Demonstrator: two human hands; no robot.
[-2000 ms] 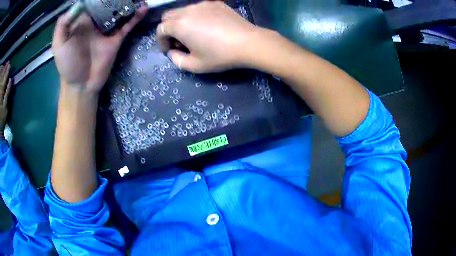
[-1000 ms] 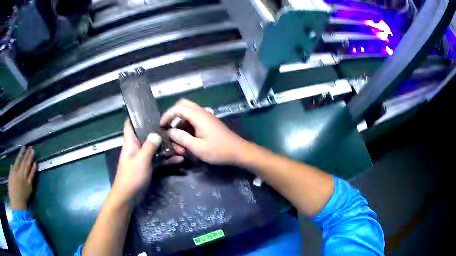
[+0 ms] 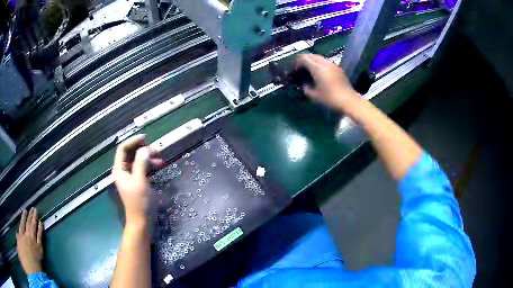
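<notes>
The black parts tray lies in front of me, with a green label on its near edge and white stickers at its corners. Many small pale rings are scattered in it. My left hand is over the tray's far left corner, fingers loosely curled and apart, with nothing seen in it. My right hand is stretched out to the far right, at the line's edge, slightly blurred. A dark thing is at its fingertips; whether it is held is unclear. The grey workpiece cannot be made out.
Conveyor rails with white blocks run behind the tray. A metal upright with a teal-green block stands beyond the green bench. Another person's hand rests at the left. Purple-lit equipment is at the far right.
The grey workpiece held in both hands is no longer seen there. My left hand has come off it; my right hand has moved far right. The view has shifted right.
</notes>
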